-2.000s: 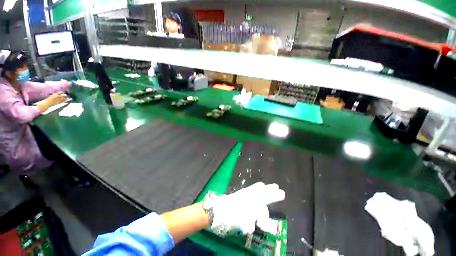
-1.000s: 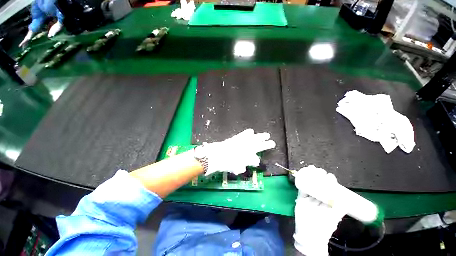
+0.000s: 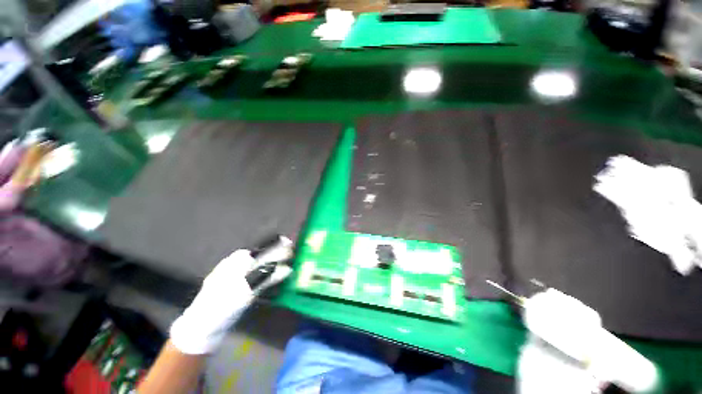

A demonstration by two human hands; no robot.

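A green circuit board (image 3: 377, 275) with pale connectors and a black block near its middle lies at the front edge of the centre foam mat. My left hand (image 3: 235, 291), white-gloved with black covers on thumb and fingertip, is off the board's left end, fingers apart and empty. My right hand (image 3: 562, 331), white-gloved and partly cut off by the bottom edge, holds a thick white dispenser (image 3: 627, 365). Its thin needle (image 3: 504, 290) points left, to the right of the board and not touching it.
Black foam mats (image 3: 223, 185) cover the green bench. A crumpled white cloth or glove (image 3: 654, 204) lies on the right mat. More boards (image 3: 286, 71) lie at the back. A bin with boards (image 3: 100, 365) is at lower left. Another person's hand and sleeve (image 3: 31, 165) show at far left.
My left hand has left the board and moved left, uncovering the board. My right hand still holds the dispenser near the board's right side. The view has shifted.
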